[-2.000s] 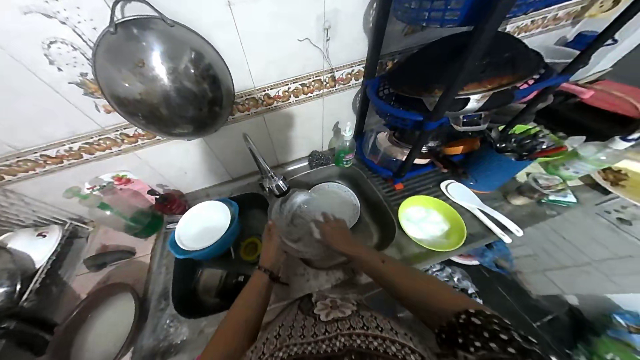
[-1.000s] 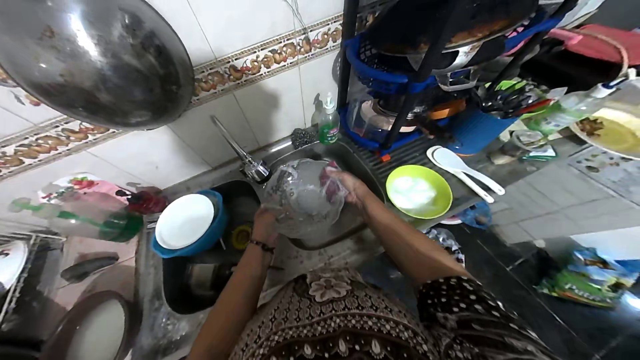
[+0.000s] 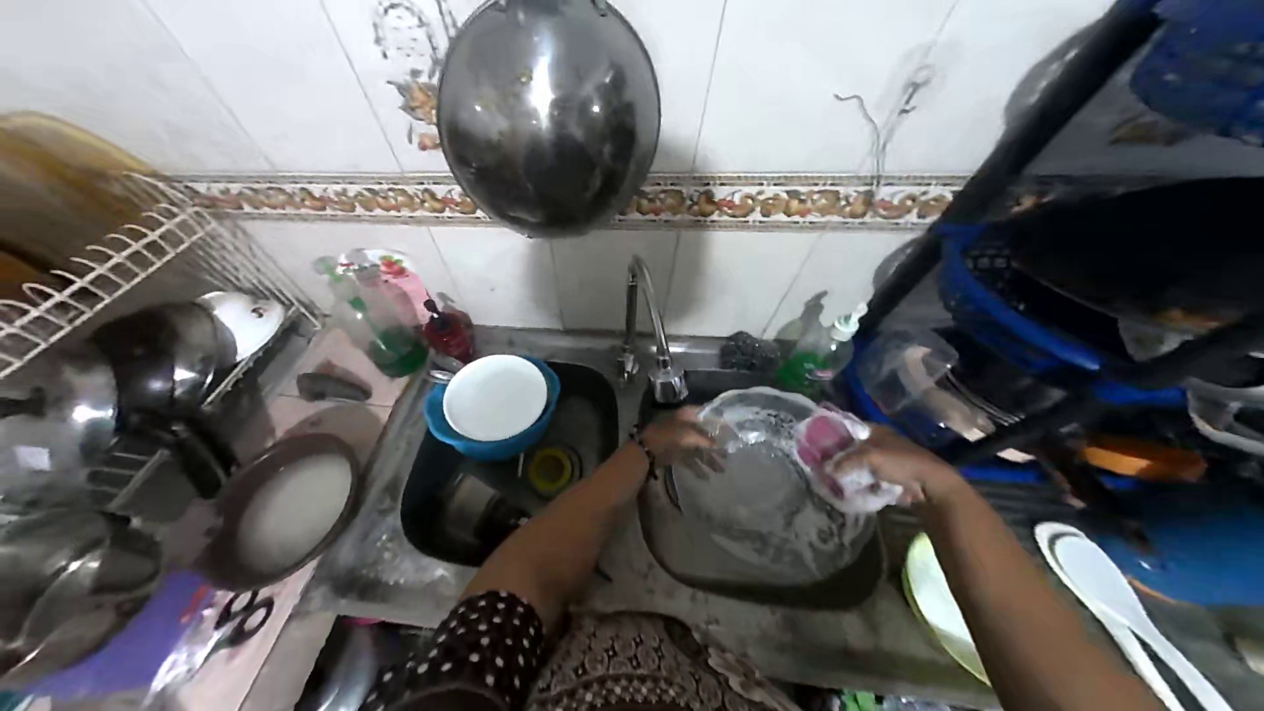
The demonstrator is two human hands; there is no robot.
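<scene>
A large clear bowl (image 3: 755, 494), wet with suds, is tilted over the right sink basin. My left hand (image 3: 686, 440) grips its upper left rim. In my right hand (image 3: 889, 469) is a soapy pink sponge (image 3: 828, 439), pressed to the bowl's right side. The chrome faucet (image 3: 654, 331) stands just behind the bowl. What lies beneath the bowl is hidden.
In the left basin a white bowl (image 3: 495, 398) rests on a blue bowl (image 3: 541, 434). Soap bottle (image 3: 820, 354) behind, green dish (image 3: 938, 602) and white spoons (image 3: 1116, 602) right, pan (image 3: 286, 509) and dish rack (image 3: 232, 257) left. A wok (image 3: 549, 114) hangs above.
The clear bowl has tilted, and the pink sponge shows more plainly in my right hand at its right side. The view has swung left.
</scene>
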